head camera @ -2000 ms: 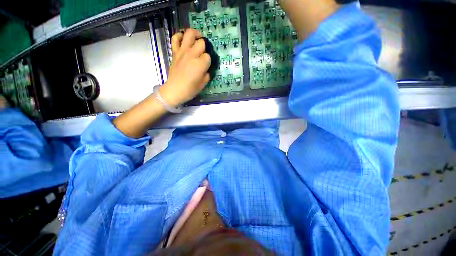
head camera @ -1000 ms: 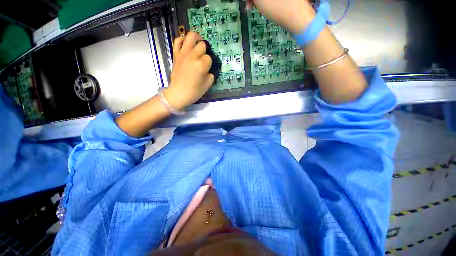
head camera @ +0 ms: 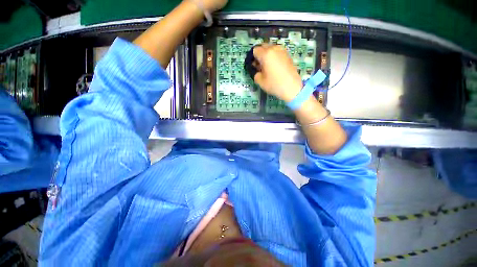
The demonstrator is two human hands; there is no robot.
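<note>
Two light green PCB panels, the left one [head camera: 233, 75] and the right one [head camera: 303, 55], lie side by side in a flat black carrier [head camera: 240, 117]. The carrier has orange-brown side blocks [head camera: 209, 94]. My right hand [head camera: 277, 73] is over the gap between the panels, fingers bent down, with black coverings at the fingertips near the left panel. Any small part in its fingers is hidden. My left hand [head camera: 213, 4] is at the top edge over the green shelf, mostly cut off; its fingers do not show.
A long pale metal rail [head camera: 230, 131] runs between my body and the carrier. A thin blue cord [head camera: 349, 47] hangs right of the carrier. A partly covered handwheel [head camera: 83, 83] and another panel [head camera: 25, 75] are at left. A blue sleeve [head camera: 13, 141] of another person is at the far left.
My left hand has left the left panel's edge and moved up to the green shelf. My right hand has come down to the middle of the panels. The view now shows the whole carrier.
</note>
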